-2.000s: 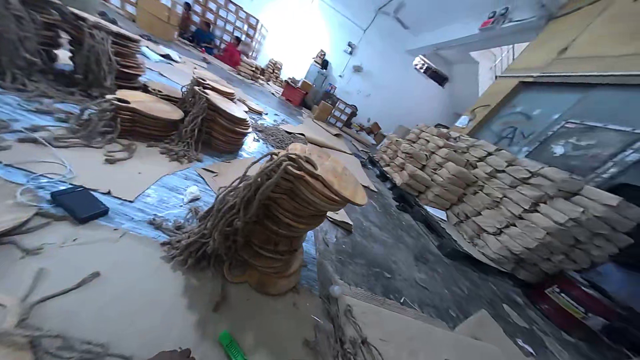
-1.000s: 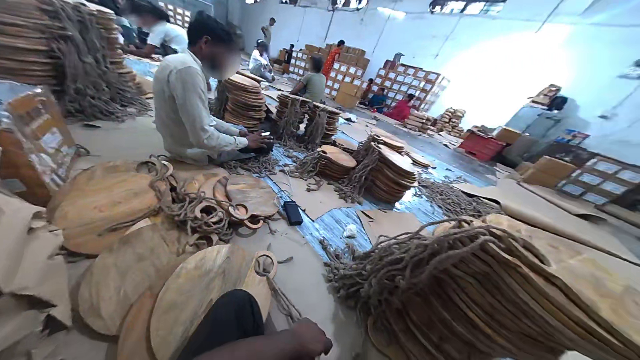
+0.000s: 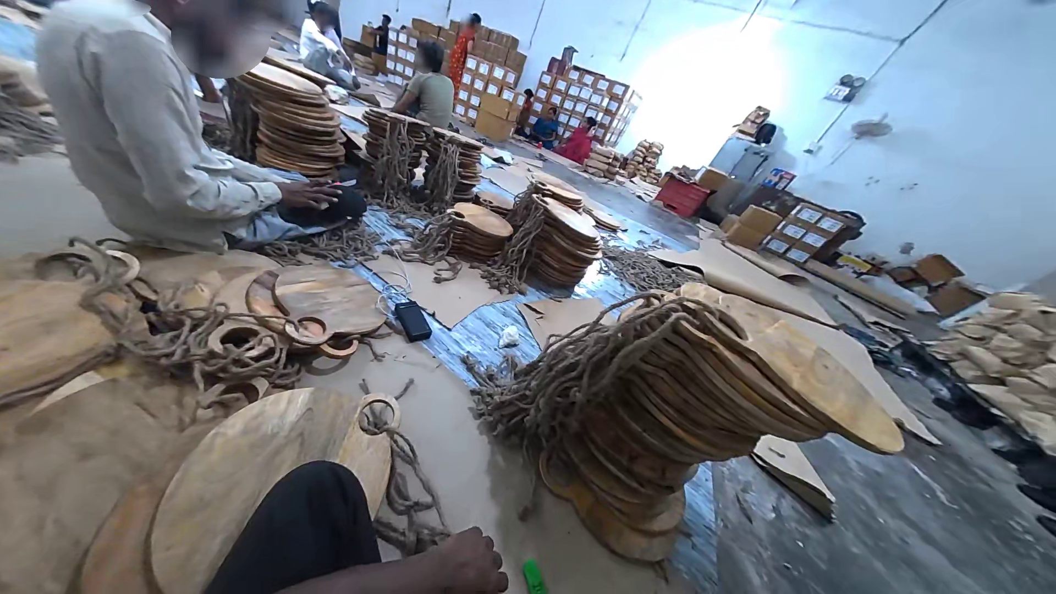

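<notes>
My left hand [image 3: 472,563] is low in the view, its fingers curled; whether it holds anything is hidden. My right hand is out of view. Close above my left hand, grey rope [image 3: 412,495] runs from the ring handle of a round wooden board [image 3: 247,462] beside my knee. To the right, a tall, leaning stack of wooden boards [image 3: 709,396] has a thick bundle of rope [image 3: 569,371] hanging from its handles. A green object [image 3: 535,576] lies on the brown sheet just right of my hand.
A co-worker [image 3: 157,132] sits at the left behind loose boards [image 3: 330,297] and tangled rope. A black box-shaped device [image 3: 412,320] with a white cable lies mid-floor. More board stacks [image 3: 565,239] stand beyond, and paper-wrapped bundles [image 3: 1006,355] are piled at right.
The view has swung left since two seconds ago, then slightly right. My left hand and forearm show in the last two frames. The tall stack stays standing.
</notes>
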